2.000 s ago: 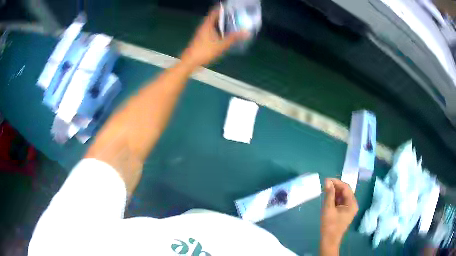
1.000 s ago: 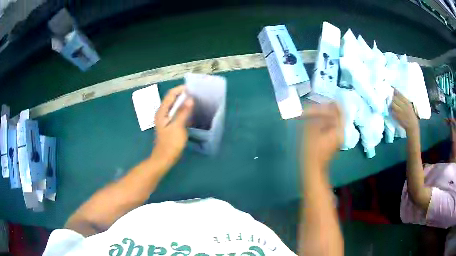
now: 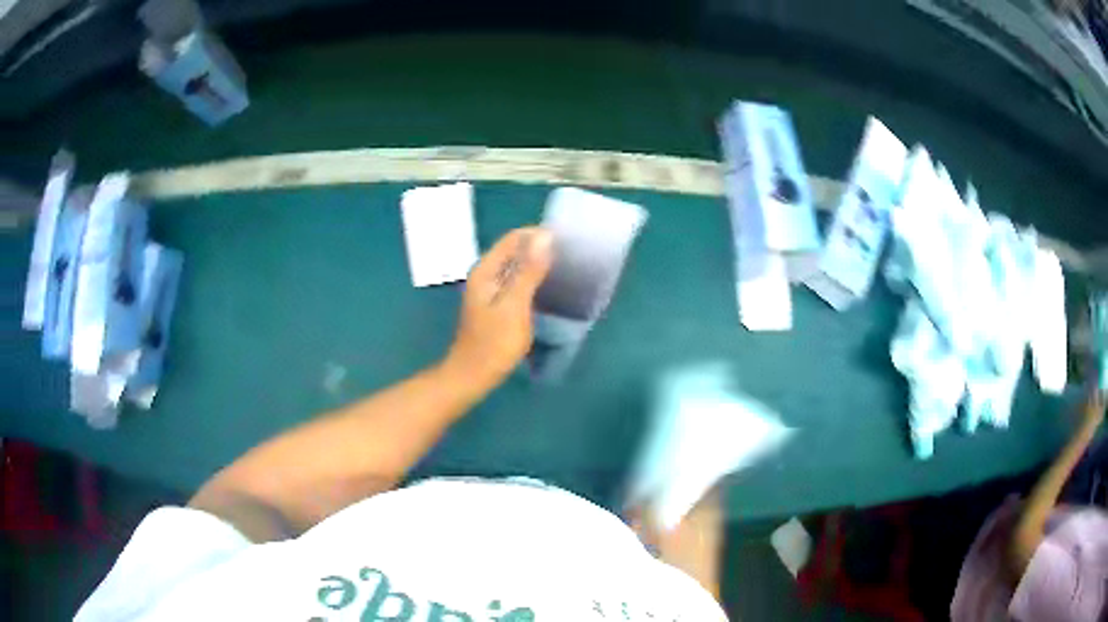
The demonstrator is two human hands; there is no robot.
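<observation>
My left hand (image 3: 501,301) grips an open retail carton (image 3: 588,261) above the middle of the bench, its grey-white inside showing. My right hand (image 3: 680,535), low and blurred near my shirt, holds a pale aqua-white bagged product (image 3: 705,440). The bag covers part of the fingers. A white leaflet (image 3: 440,235) lies flat on the bench left of the held carton, near the metal strip.
Stacked cartons (image 3: 112,286) lie at left. One carton (image 3: 204,80) is on the dark belt beyond the metal strip (image 3: 328,170). Two cartons (image 3: 773,182) (image 3: 863,219) and heaped bagged products (image 3: 960,304) lie at right. A neighbouring worker in pink (image 3: 1045,559) is at lower right.
My right hand has moved down and towards my body and now holds a bagged product. My left hand still holds the open carton. The neighbour's hand has left the heap.
</observation>
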